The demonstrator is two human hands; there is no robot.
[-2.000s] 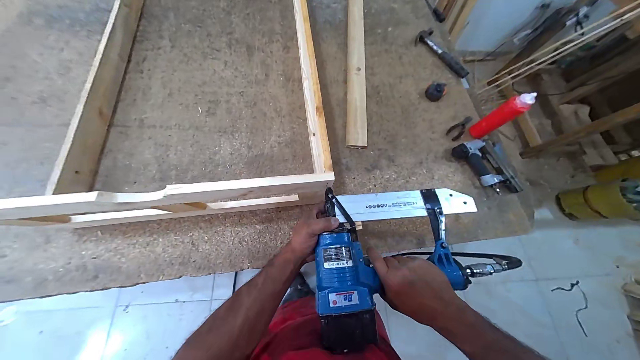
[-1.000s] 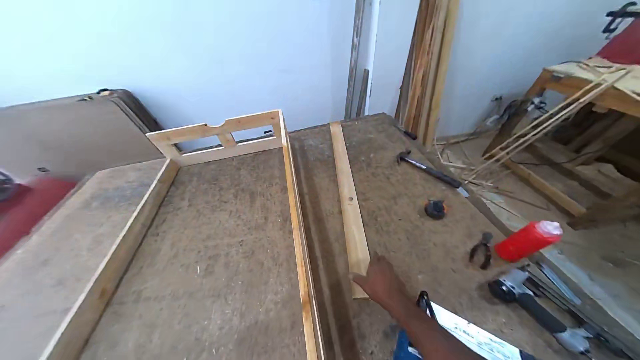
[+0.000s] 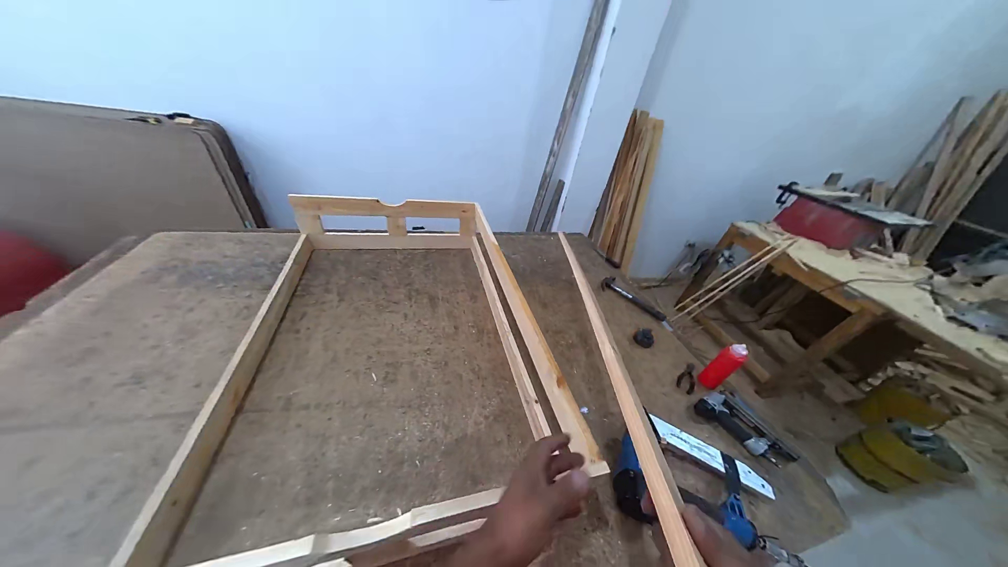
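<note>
My right hand [image 3: 713, 539] grips the near end of a long wooden strip [image 3: 622, 386], which slants away over the workbench on its narrow edge. Fingers curled and holding nothing, my left hand [image 3: 535, 500] hovers at the near right corner of a wooden frame [image 3: 213, 409]. A long board [image 3: 543, 354] runs along the frame's right side with its near end just beyond that hand. A blue nail gun [image 3: 628, 480] lies partly hidden under the strip, beside a white magazine-like bar [image 3: 713, 453].
Along the bench's right side lie a hammer [image 3: 634, 299], a round black object [image 3: 644, 338], pliers [image 3: 686, 379], a red bottle [image 3: 723, 366] and a grey air tool [image 3: 736, 425]. Boards [image 3: 630, 189] lean on the wall. A yellow container [image 3: 898, 457] stands on the floor.
My hands have left the blue nail gun they held two seconds ago. The strip lay flat on the bench and is now lifted at its near end in my right hand. The view has tilted up.
</note>
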